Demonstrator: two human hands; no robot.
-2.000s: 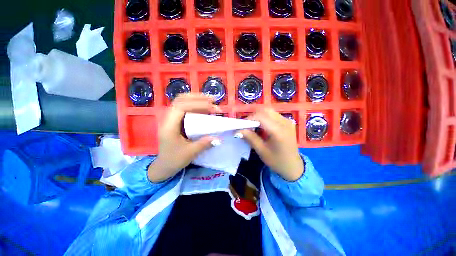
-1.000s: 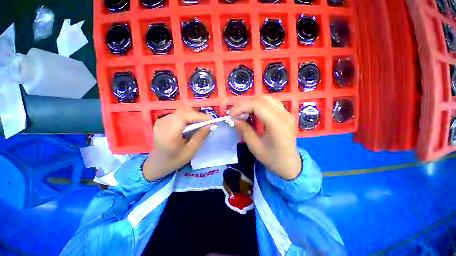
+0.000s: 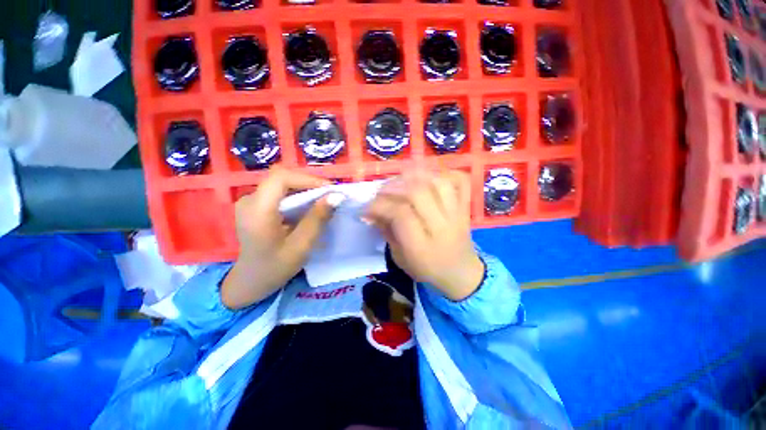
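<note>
A folded white sheet (image 3: 343, 243) hangs between my hands at the near edge of the red foam watch tray (image 3: 198, 220). My left hand (image 3: 275, 237) pinches its left part, with the thumb on the folded top edge. My right hand (image 3: 428, 231) is at the sheet's right side, its fingers bent and slightly blurred; whether they pinch the sheet is hard to tell. Dark glossy watch heads (image 3: 387, 133) sit one per pocket in the tray. The near left corner pocket is plain red. My hands and the sheet hide several pockets of the nearest row.
Stacked red foam trays (image 3: 630, 126) stand right of the tray, with another filled tray (image 3: 695, 168) beyond. At left lie a white plastic bottle (image 3: 67, 130), a paper scrap (image 3: 97, 63) and clear crumpled plastic (image 3: 50, 40). Below are white scraps (image 3: 151, 273) and a blue stool (image 3: 63, 290).
The sheet has been turned and folded, from a cone-like fold to a flat hanging piece. My right fingers have shifted along its top edge. The whole view has shifted, so the tray appears further left.
</note>
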